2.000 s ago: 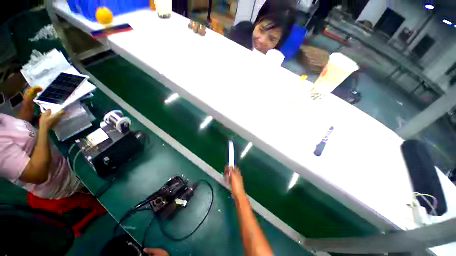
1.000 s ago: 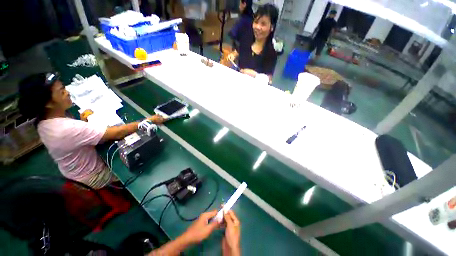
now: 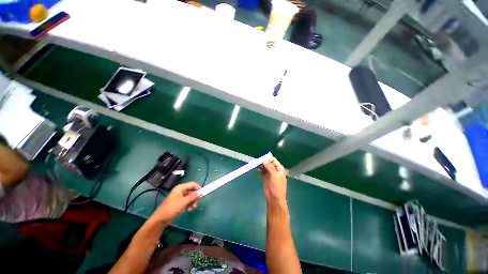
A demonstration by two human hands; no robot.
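A narrow flat white strip [image 3: 233, 175] is stretched at a slant between my two bare hands, above the green bench. My left hand [image 3: 184, 199] pinches its lower left end. My right hand [image 3: 274, 179] pinches its upper right end between thumb and fingers. The strip looks straight.
A black bench unit with a looping cable [image 3: 167, 170] lies left of my hands. A larger black box [image 3: 85, 147] is further left, by a neighbouring person. Small solar panels [image 3: 126, 85] lie on the belt; more are fanned at right [image 3: 420, 233]. A pale post [image 3: 369, 134] slants at right.
The strip, shorter-looking and upright between my close hands before, now spans between my spread hands. The view has swung right and down. The small panels are on the belt, released by the neighbour's hand.
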